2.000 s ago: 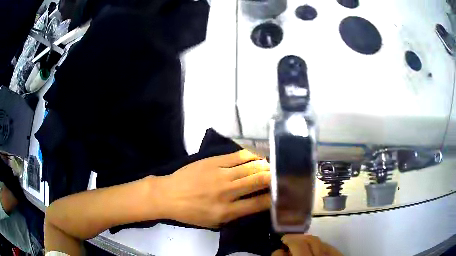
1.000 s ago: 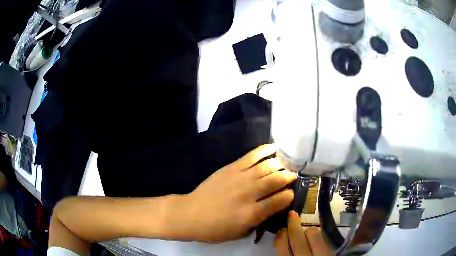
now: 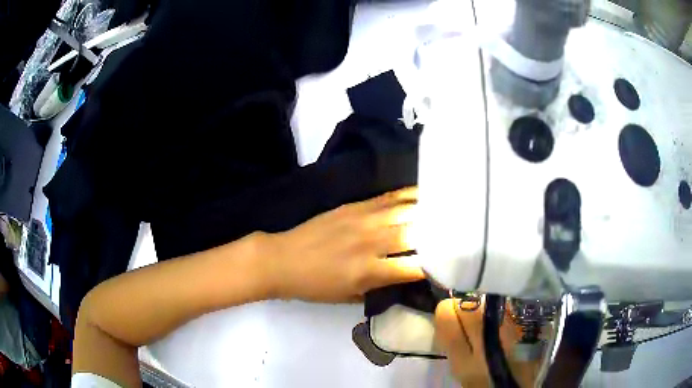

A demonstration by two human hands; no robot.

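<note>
The black garment [image 3: 220,129] lies heaped left of the sewing machine head [image 3: 455,167], and a black section of it [image 3: 372,155] runs to the needle area, which the head hides. My left hand [image 3: 341,250] lies flat on this section, palm down, its fingertips hidden behind the machine head. My right hand [image 3: 463,341] is at the lower front of the head, partly covered by the shiny metal loop [image 3: 573,341]. A bit of black cloth shows between the hands. What the right fingers hold is hidden.
A small black square [image 3: 377,95] lies on the white table [image 3: 228,345] by the garment section. A rounded, dark-edged plate [image 3: 402,333] shows below the left hand. Tension springs and knobs [image 3: 618,341] stand right of the loop. A green-and-white object [image 3: 55,98] is at the far left.
Over the last second the black section and my left hand have moved up the picture, its end nearing the black square. The right hand has come further up. The plate below the hands now shows.
</note>
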